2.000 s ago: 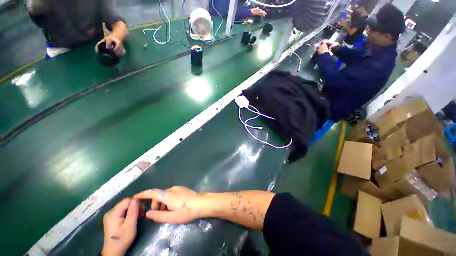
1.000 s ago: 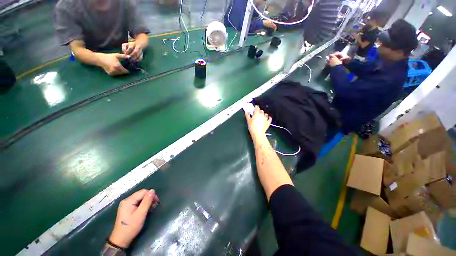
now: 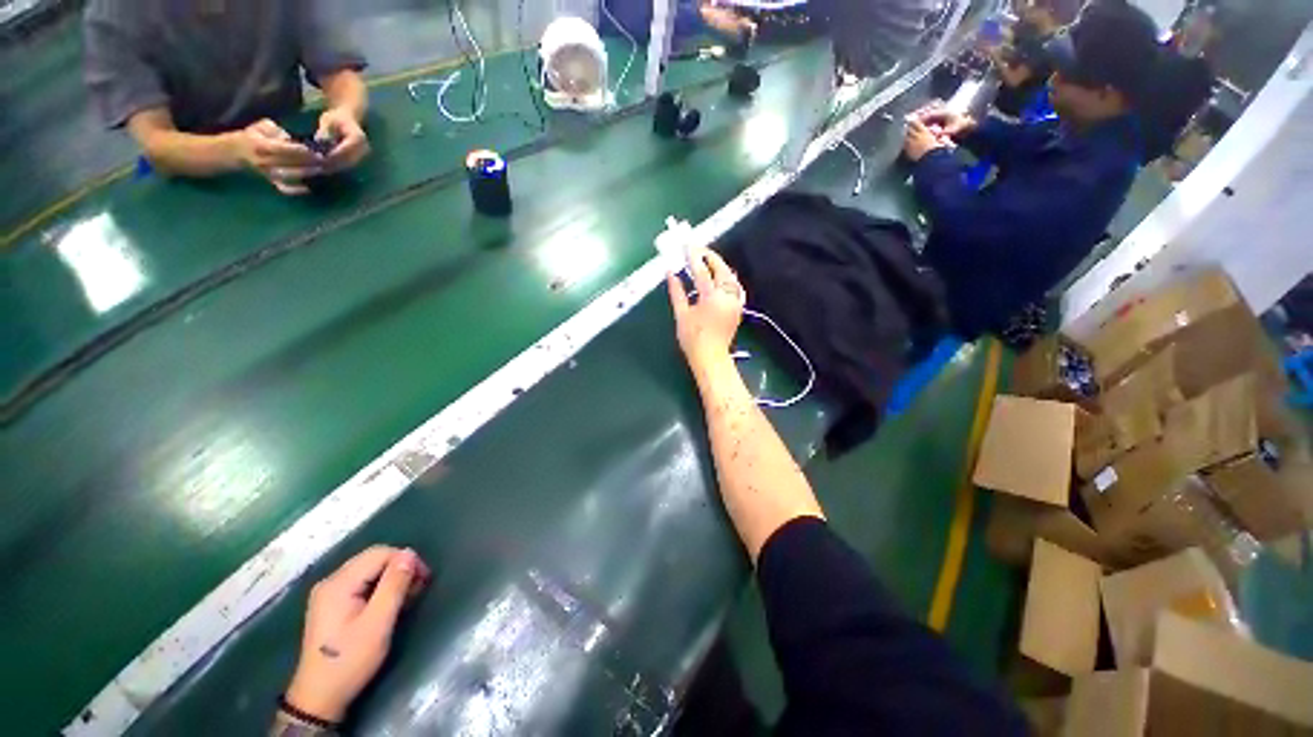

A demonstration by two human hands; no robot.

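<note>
My right hand is stretched forward and holds the white charger plug at its fingertips, over the white metal rail. A white cable loops from beside the hand over the bench to the edge of the black cloth. My left hand is low at the left over the bench mat, thumb and fingers pinched together. A small dark bit shows at its fingertips; what it is cannot be told.
A black cylinder with a lit top stands on the green belt. More black cylinders and a white round device stand beyond. People work opposite and at right. Open cartons lie on the floor at right.
My right hand left my left hand, reached to the plug and now holds it raised over the rail. The lit cylinder has shifted left in view. The person opposite now holds a dark piece in both hands.
</note>
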